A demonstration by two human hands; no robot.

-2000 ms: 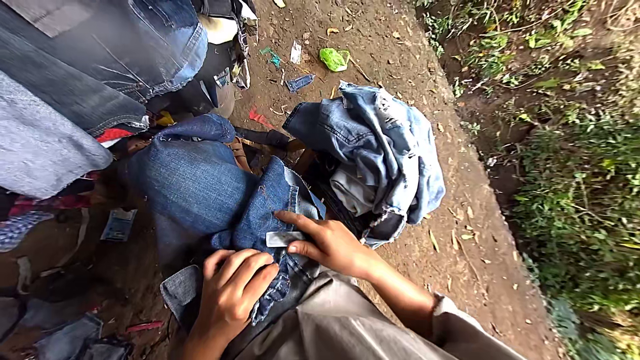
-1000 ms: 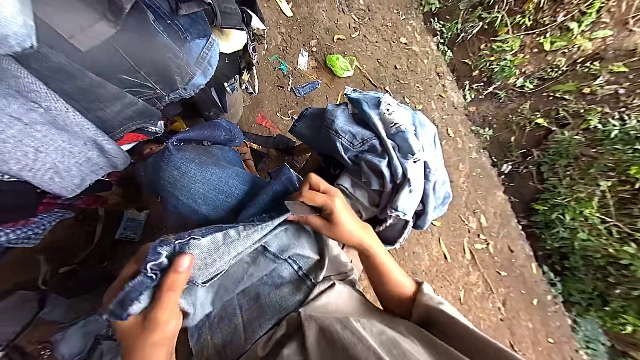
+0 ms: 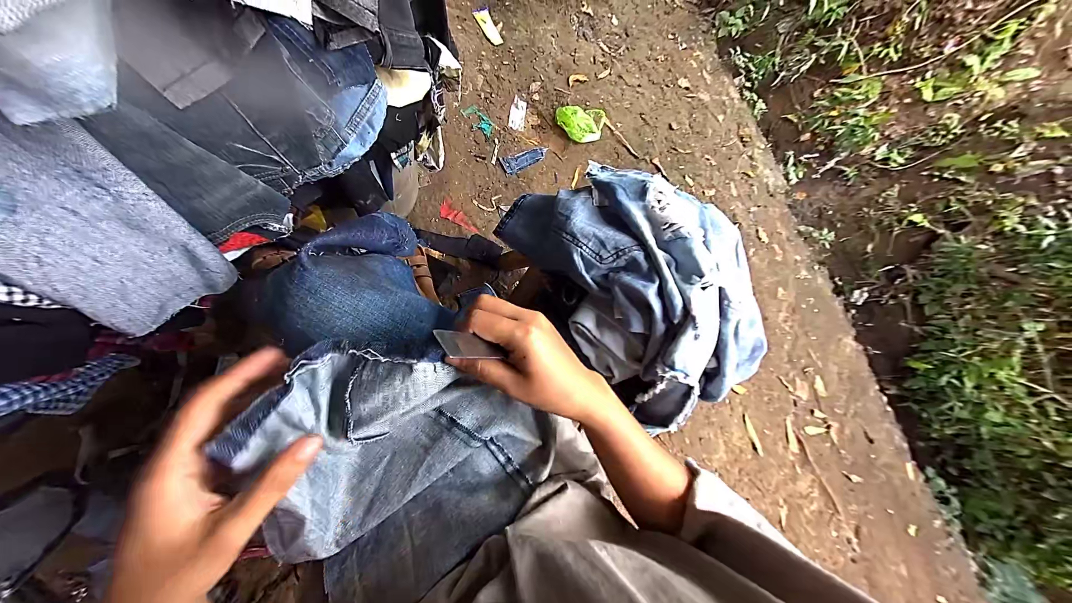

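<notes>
A cut denim piece (image 3: 394, 452), its paler side up and its edge frayed, lies across my lap. My right hand (image 3: 523, 356) is closed on a flat grey metal blade (image 3: 469, 345) at the upper edge of that denim; its fingers may pinch the cloth too. My left hand (image 3: 218, 494), blurred, has its thumb and fingers spread beside the left end of the piece; whether it touches the cloth cannot be told. Just above lies darker blue denim (image 3: 352, 293). To the right sits a bundle of light blue torn denim (image 3: 662, 276).
Denim and other cloth are heaped (image 3: 159, 176) at the upper left. On the dirt ground (image 3: 804, 402) lie a green plastic bag (image 3: 579, 123), a small denim scrap (image 3: 524, 161) and a red scrap (image 3: 458, 216). Green plants (image 3: 997, 368) grow along the right side.
The denim on my lap has been spread out with its paler side up. My left hand has come off the frayed edge it held one second ago, and its fingers have parted.
</notes>
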